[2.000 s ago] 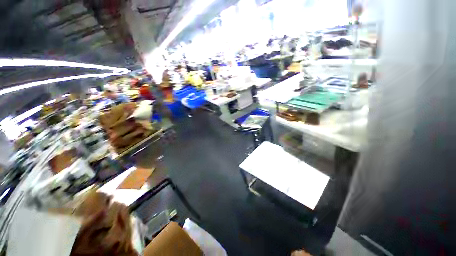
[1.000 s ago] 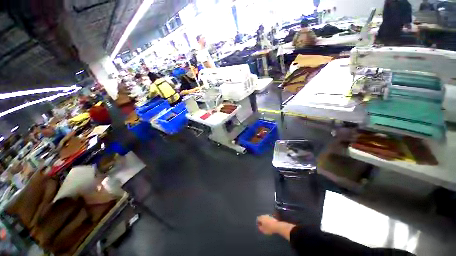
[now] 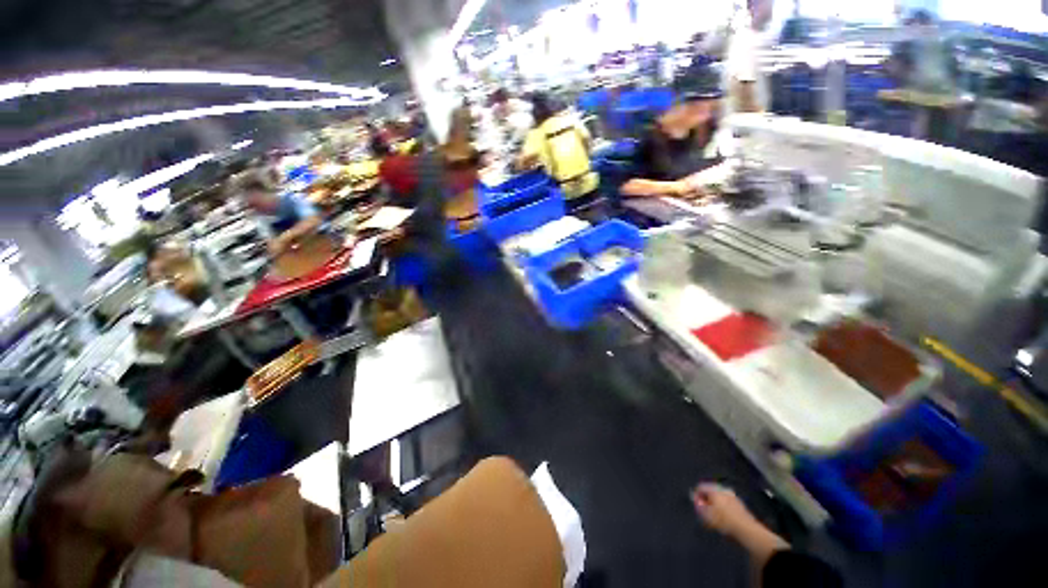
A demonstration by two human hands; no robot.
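A brown bundle (image 3: 465,534) with a white sheet (image 3: 560,517) along its right side shows low in view at the bottom centre. My left hand is not visible, so what supports the bundle is hidden. My right hand (image 3: 715,505) hangs over the dark floor at the lower right, below a black sleeve. Its fingers are curled and blurred, and I cannot tell whether they are closed. It is apart from the bundle.
A white machine table (image 3: 764,391) with red and brown pieces stands right, a blue crate (image 3: 908,465) at its near end. Another blue crate (image 3: 580,276) is ahead. Brown pieces (image 3: 259,523) lie lower left near a white tabletop (image 3: 402,385). A person works behind the table. A dark aisle runs ahead.
The view has moved forward along the aisle; the machine table and blue crates are nearer. The brown bundle has come back into view. My right hand shows further right.
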